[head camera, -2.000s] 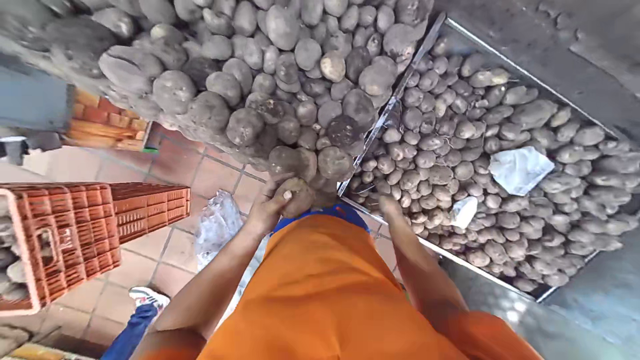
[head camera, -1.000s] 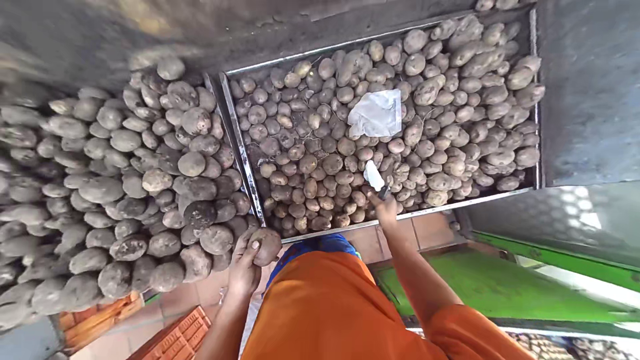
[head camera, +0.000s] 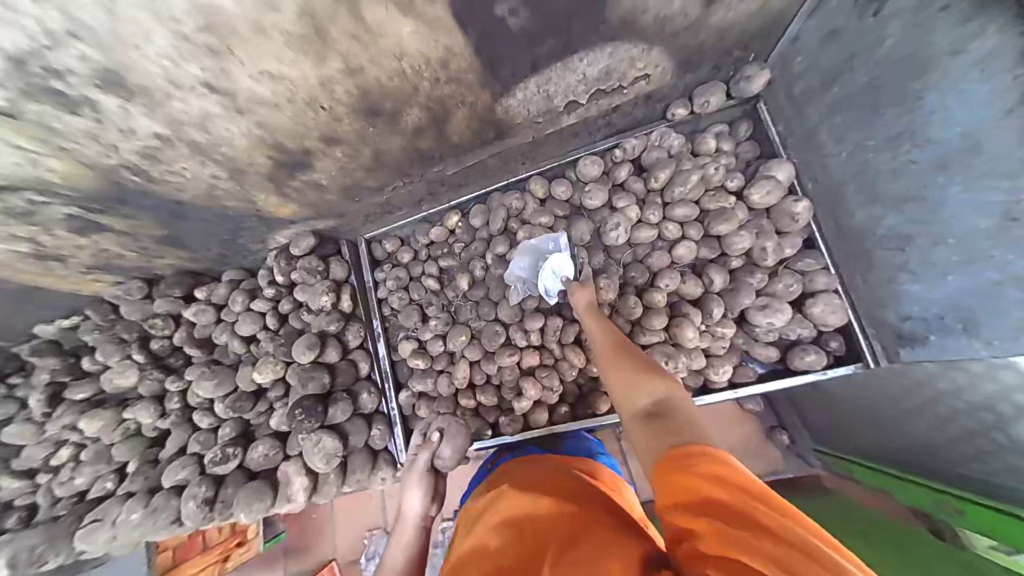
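My left hand (head camera: 421, 470) grips a large brown potato (head camera: 453, 442) by the near edge of the metal-framed bin, beside its left divider (head camera: 379, 352). My right hand (head camera: 582, 293) reaches over the middle of the bin and holds a white object (head camera: 555, 277) with a dark part along its right side; what it is, I cannot tell. Just left of it, partly covered by it, a crumpled clear plastic bag (head camera: 524, 264) lies on the potatoes (head camera: 680, 280) that fill the bin.
A heap of larger, darker potatoes (head camera: 216, 384) lies left of the divider. Behind the bin stands a stained wall (head camera: 320, 96), and a grey panel (head camera: 928, 200) stands at the right. An orange crate (head camera: 210, 549) is on the tiled floor at lower left, with green framing (head camera: 920, 488) at lower right.
My right hand has moved from the bin's near edge farther over the potatoes with the white object, to the plastic bag. The potato stays in my left hand. The view has swung towards the right bin.
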